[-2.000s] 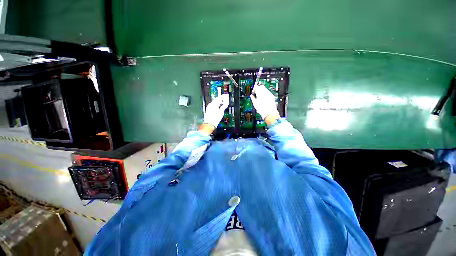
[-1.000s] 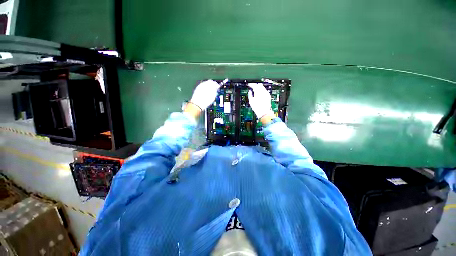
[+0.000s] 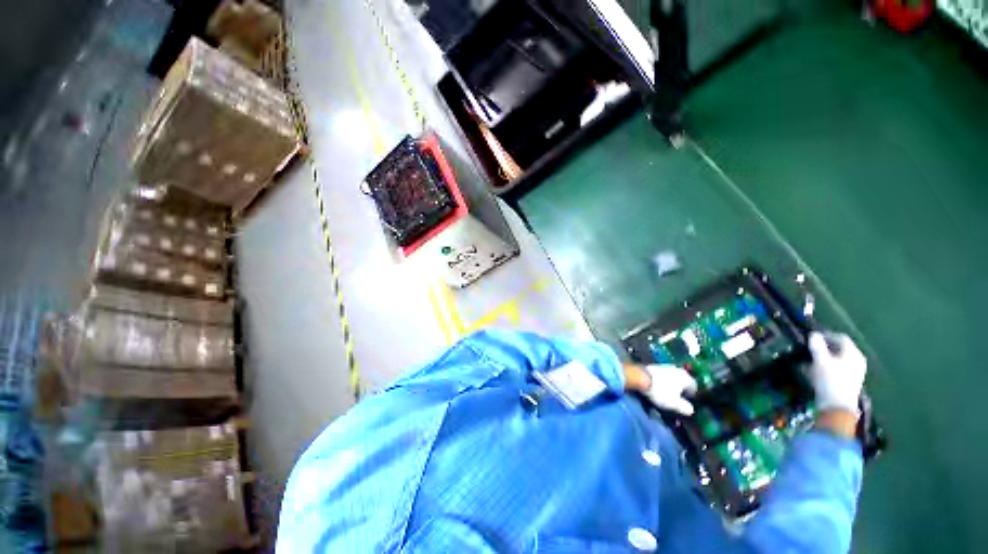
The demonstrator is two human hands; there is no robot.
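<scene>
A black wave solder pallet [image 3: 710, 476] lies on the green bench mat at the lower right, slanted in view. It holds a green circuit board [image 3: 706, 338] with white, blue and black parts. A dark bar [image 3: 755, 378] crosses its middle. My left hand [image 3: 670, 387], white-gloved, touches the pallet's near edge at the bar's near end. My right hand [image 3: 836, 371], white-gloved, is at the far edge by the bar's other end, fingers bent down. The fingertips are too unclear to tell a grip. A pale short piece shows beside the right hand.
A small pale square [image 3: 666, 263] lies on the green mat [image 3: 607, 206]. A black tote [image 3: 563, 135] stands at the bench end. On the floor, an AGV [image 3: 477, 251] with a red top carries a dark pallet [image 3: 410, 193]. Stacked cartons [image 3: 163, 373] stand at the left.
The view has swung left, showing more floor and cartons. My left hand has moved from the pallet's far edge to its near edge. My right hand is now at the bar's far end.
</scene>
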